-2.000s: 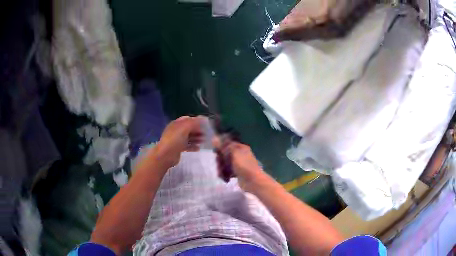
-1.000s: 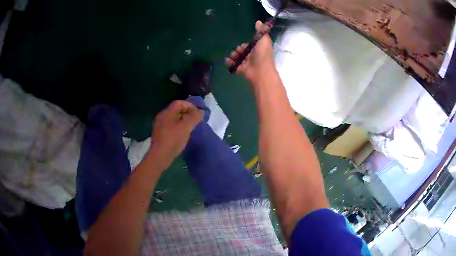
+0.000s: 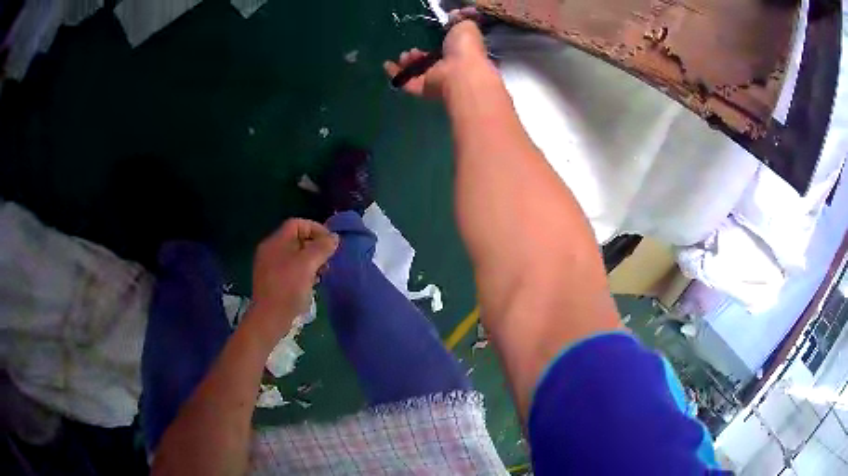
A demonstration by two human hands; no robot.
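My right hand (image 3: 442, 65) is at the top centre, shut on the dark handle of a knife (image 3: 416, 71). Its blade end is hidden at the corner of the brown wooden side board (image 3: 642, 42). White threads (image 3: 414, 17) show beside that corner at the top edge. My left hand (image 3: 296, 265) is near the middle, over my lower leg, with its fingers curled together. I cannot tell whether it holds anything. White fabric rolls (image 3: 642, 167) lie below the board.
White scraps (image 3: 391, 249) lie on the green floor (image 3: 223, 121) near my shoe (image 3: 351, 177). A pale bundle (image 3: 70, 311) is at the left. A cardboard sheet (image 3: 643, 270) and pale folded fabric (image 3: 735, 339) are at the right. A yellow line (image 3: 462, 327) crosses the floor.
I have bent down towards the board since the first frame, and my hands have parted. Since the second frame, my right hand has moved up and left with the knife, and my left slightly left and down.
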